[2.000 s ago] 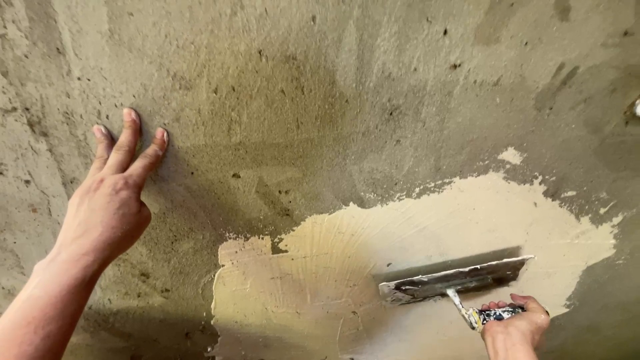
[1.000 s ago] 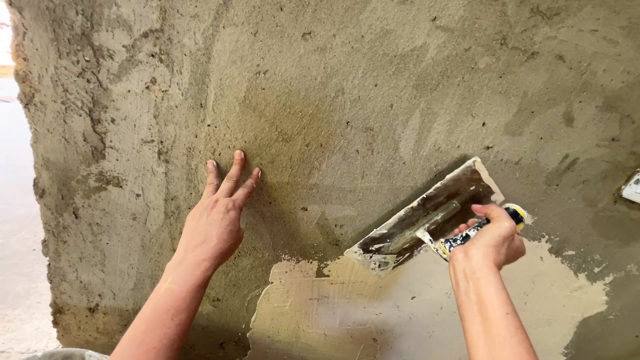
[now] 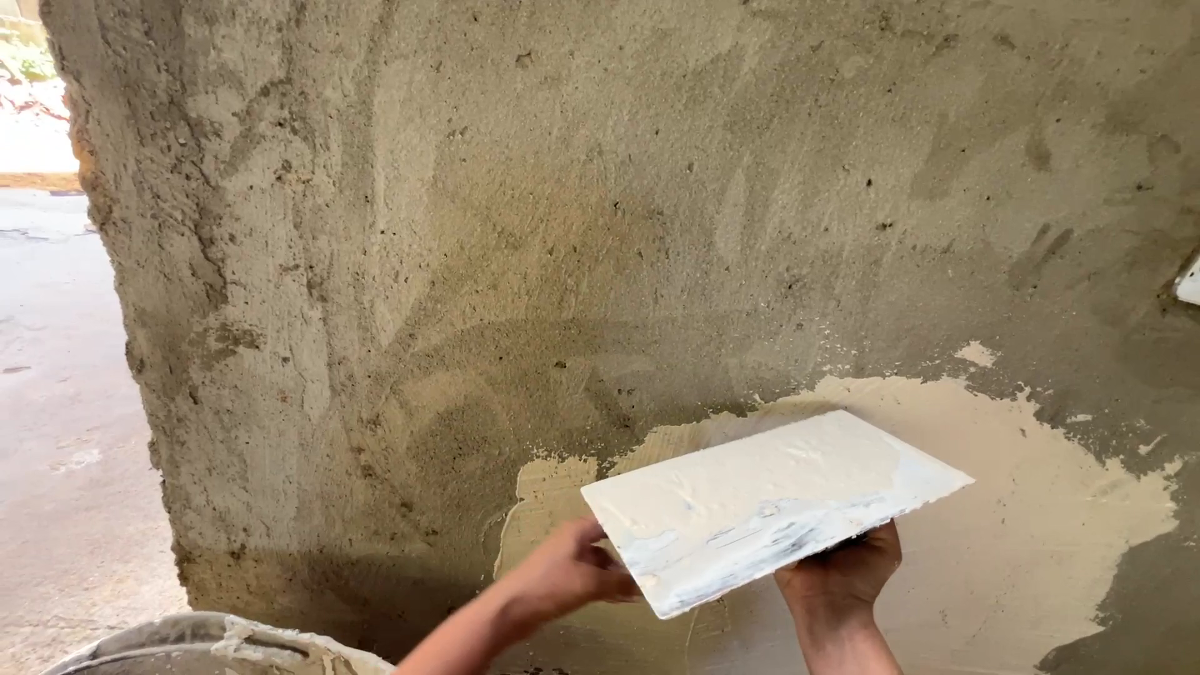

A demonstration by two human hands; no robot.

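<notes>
A rectangular plastering trowel [image 3: 778, 506] is turned with its flat face up, coated in pale wet plaster, thinner and streaky along the near edge. Beneath it my right hand [image 3: 839, 572] grips the handle, which the blade hides. My left hand [image 3: 586, 567] is at the blade's left end, fingers bent and partly behind it; whether it touches the blade cannot be told. Behind both hands, a patch of smooth cream plaster [image 3: 1022, 525] covers the lower part of the rough grey-brown wall [image 3: 581, 234].
At the bottom left stands a bucket [image 3: 202, 637] with plaster smeared on its rim. The wall ends in a ragged left edge, with a pale floor [image 3: 66, 394] beyond. A white fixture [image 3: 1189, 281] sits in the wall at the far right.
The trowel has come off the wall and turned face up. My left hand has left the bare wall and moved down to the trowel's left end. The bucket has come into view.
</notes>
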